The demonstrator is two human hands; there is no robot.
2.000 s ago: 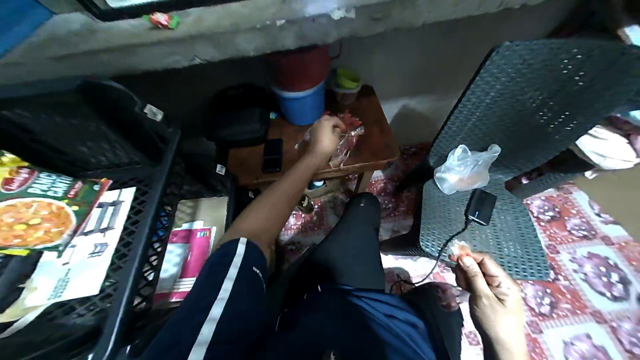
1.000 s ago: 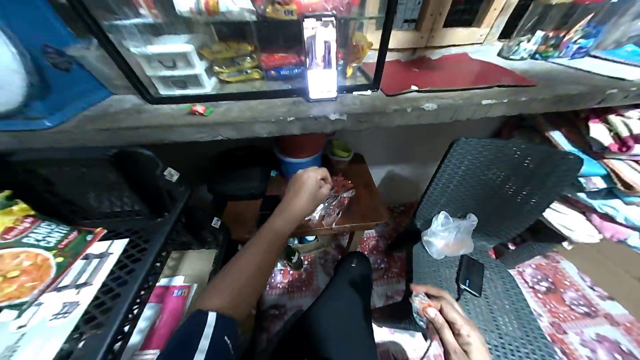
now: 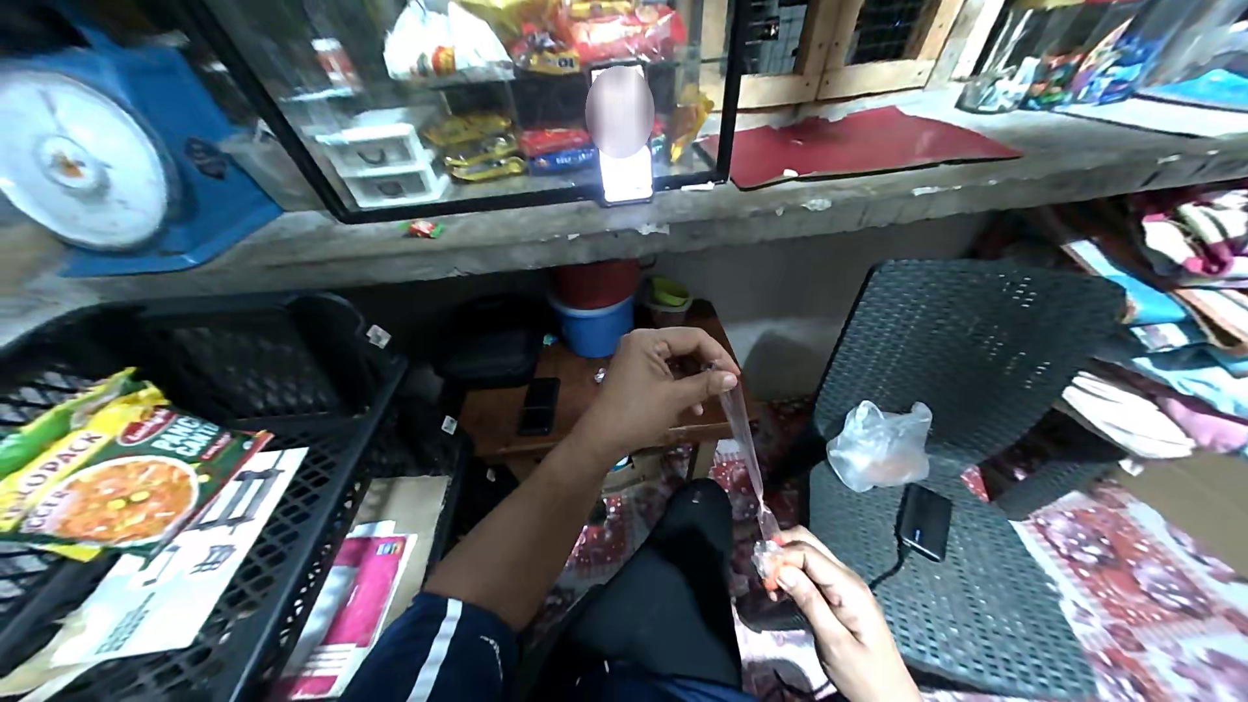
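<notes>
Between my hands a clear plastic strip or bag [image 3: 747, 450] is stretched, slanting down to the right. My left hand [image 3: 663, 380] pinches its upper end between thumb and fingers, above the small wooden table [image 3: 492, 436]. At its lower end my right hand [image 3: 824, 604] holds a crumpled clear plastic piece with something orange-red [image 3: 770, 564] in it, beside the seat of the black woven plastic chair [image 3: 985, 604]. On that chair lie a knotted translucent plastic bag [image 3: 880, 446] and a black device with a cable [image 3: 924, 523].
Black plastic crates [image 3: 327, 497] with food packets [image 3: 136, 468] stand at left. A concrete ledge [image 3: 526, 239] crosses ahead, bearing a blue weighing scale [image 3: 195, 166], a glass case [image 3: 468, 107], a lit phone [image 3: 625, 175] and a red sheet [image 3: 858, 146]. Folded cloths [image 3: 1170, 322] are stacked right.
My left hand held crumpled clear-and-red plastic over the small table; it now holds the end of a stretched clear strip reaching my right hand. The view has tilted up since the first frame.
</notes>
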